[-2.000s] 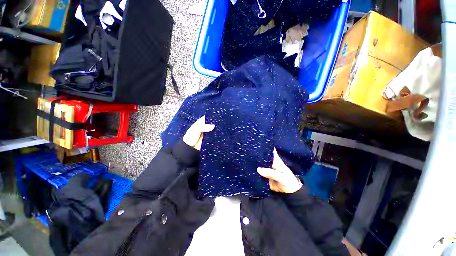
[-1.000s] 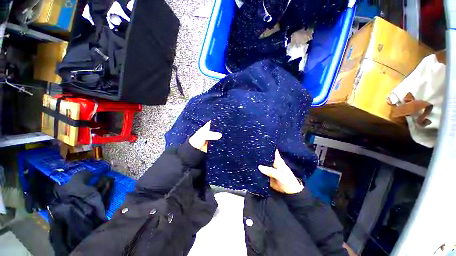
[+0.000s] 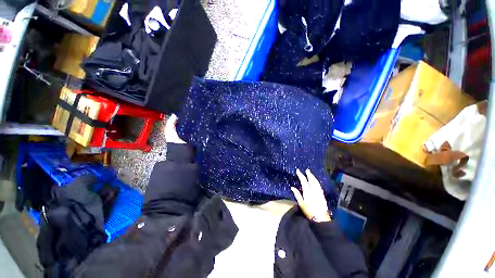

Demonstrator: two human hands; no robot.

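A navy garment (image 3: pixel 260 136) with white flecks is spread over my lap and reaches up to the near edge of the blue tub. My left hand (image 3: pixel 173 130) is at the garment's upper left edge, gripping it there; its fingers are mostly hidden by the cloth. My right hand (image 3: pixel 311 196) lies on the lower right of the garment, palm down with the fingers extended and slightly apart. No tool shows in either hand.
The blue tub (image 3: pixel 362 117) ahead holds navy garments. A carton (image 3: pixel 420 111) and a white bag (image 3: pixel 465 176) are at right. A black bin (image 3: pixel 182 59), a red stool (image 3: pixel 145 128) and a blue crate (image 3: pixel 124 209) with black clothing are at left.
My left hand has moved left and up, drawing the garment's edge outward. The garment lies wider and flatter. My right hand has flattened onto the cloth. The view has shifted.
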